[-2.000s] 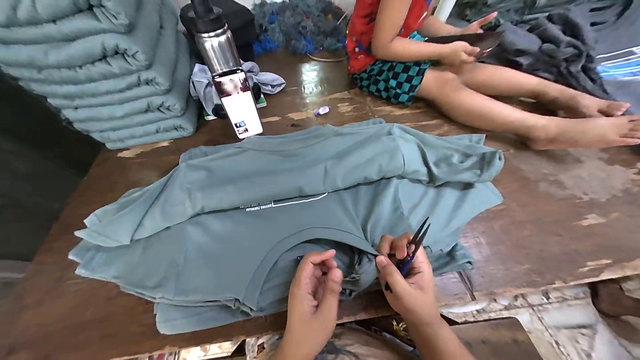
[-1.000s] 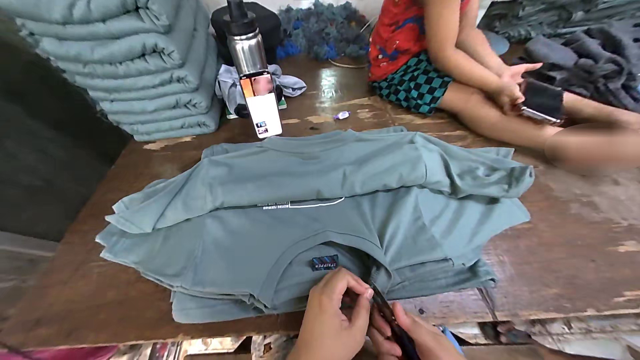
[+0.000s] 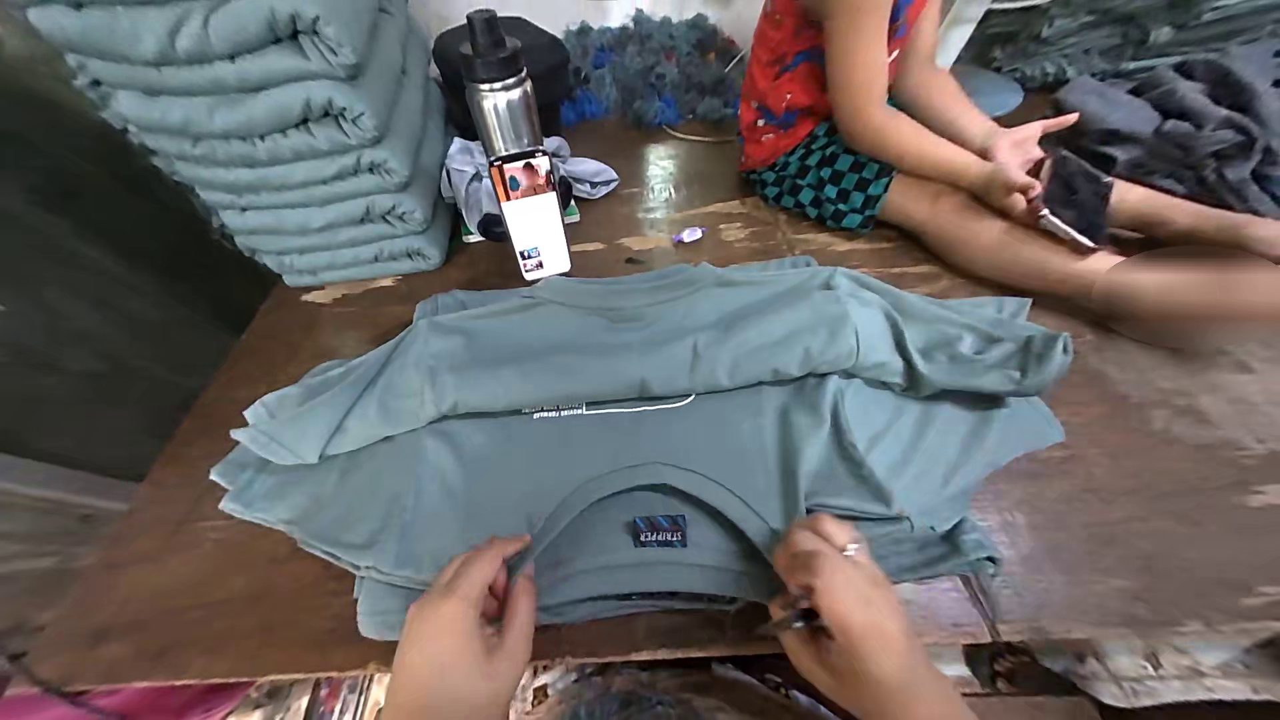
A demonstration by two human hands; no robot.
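Grey-green T-shirts lie layered on the brown wooden table, and the top T-shirt [image 3: 660, 430] has its neckline toward me. My left hand [image 3: 470, 620] pinches the left side of the collar between thumb and fingers. On the collar's right side, my right hand [image 3: 850, 610], with a ring on one finger, grips the fabric. Small dark snips [image 3: 795, 620] are tucked in that same hand, mostly hidden by the palm. Inside the neck opening a dark woven neck label [image 3: 660, 531] shows between the hands.
Folded grey-green cloth [image 3: 290, 130] is stacked at back left. A phone [image 3: 533, 215] leans against a steel bottle [image 3: 505, 110]. At back right a seated person [image 3: 850, 130] holds a phone, legs stretched across the table [image 3: 1150, 520].
My hands have moved apart to the two sides of the collar. The snips, pointing out from my right hand two seconds ago, are now mostly inside it. The neck label shows fully.
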